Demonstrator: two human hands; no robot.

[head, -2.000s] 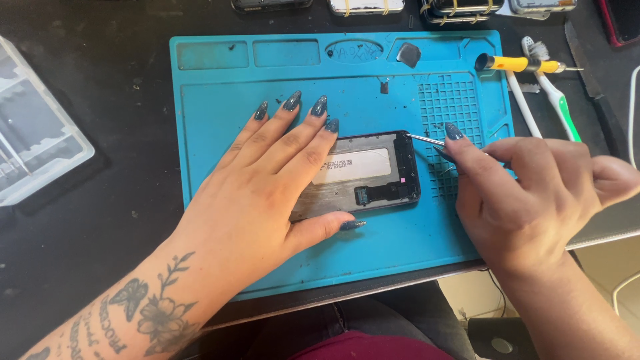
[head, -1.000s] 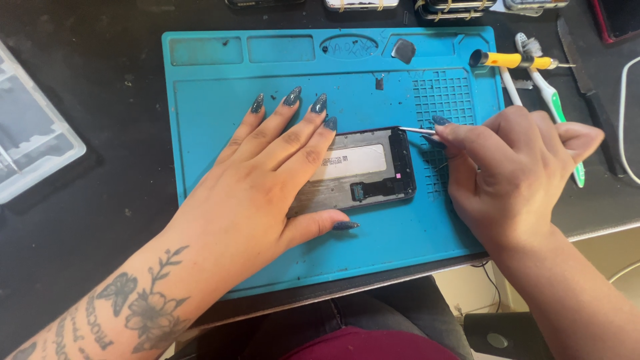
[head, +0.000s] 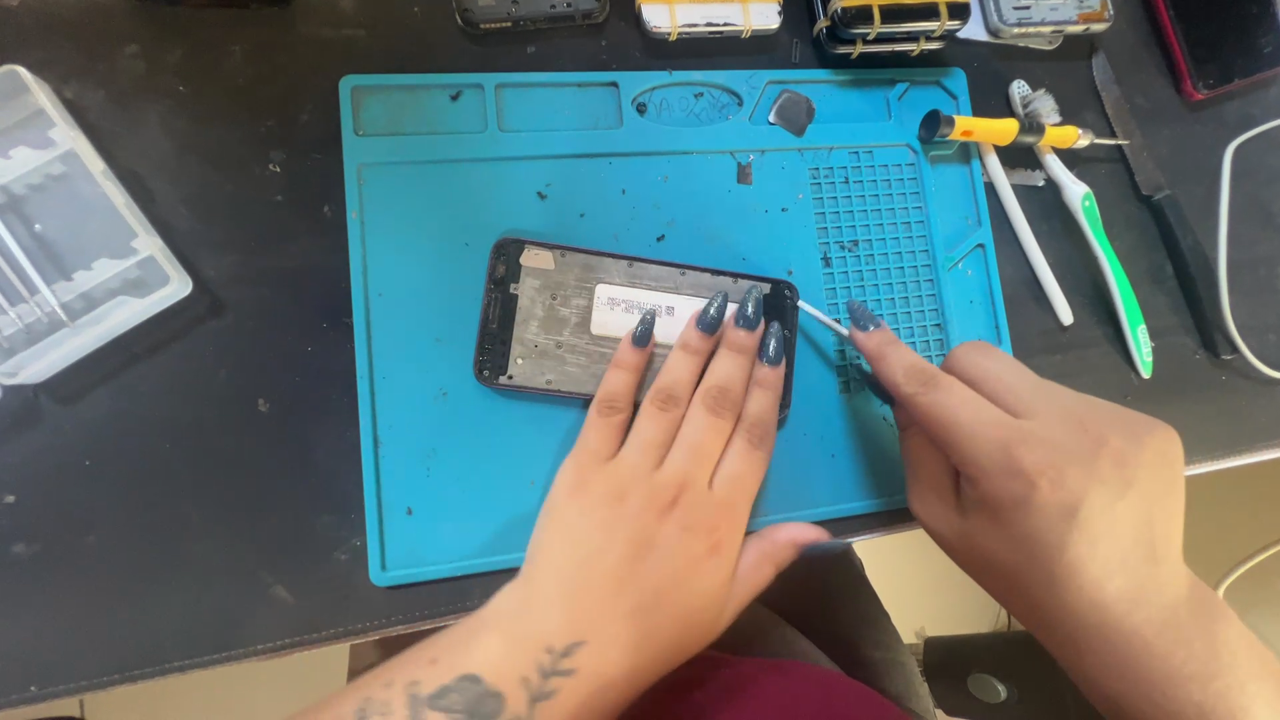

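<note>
A phone frame with a bare metal inner plate [head: 550, 320] and a white printed label lies on a blue silicone repair mat [head: 450, 480]. Across its right part my left hand [head: 680, 480] lies flat, fingers spread, palm below the phone's lower edge. My right hand [head: 1010, 450] pinches a thin pale metal tool [head: 825, 318], whose tip touches or nearly touches the phone's upper right corner. The tool's other end is hidden in that hand.
Right of the mat's grid are a yellow screwdriver [head: 985, 130], a green-and-white toothbrush [head: 1100, 240], a white stick [head: 1030, 240] and a knife [head: 1180, 250]. Several phones, some banded, line the back, one white [head: 710, 18]. A clear plastic case [head: 80, 240] lies left.
My left hand has shifted from the phone's left part onto its right part, uncovering the left end. The tool in my right hand stays at the upper right corner.
</note>
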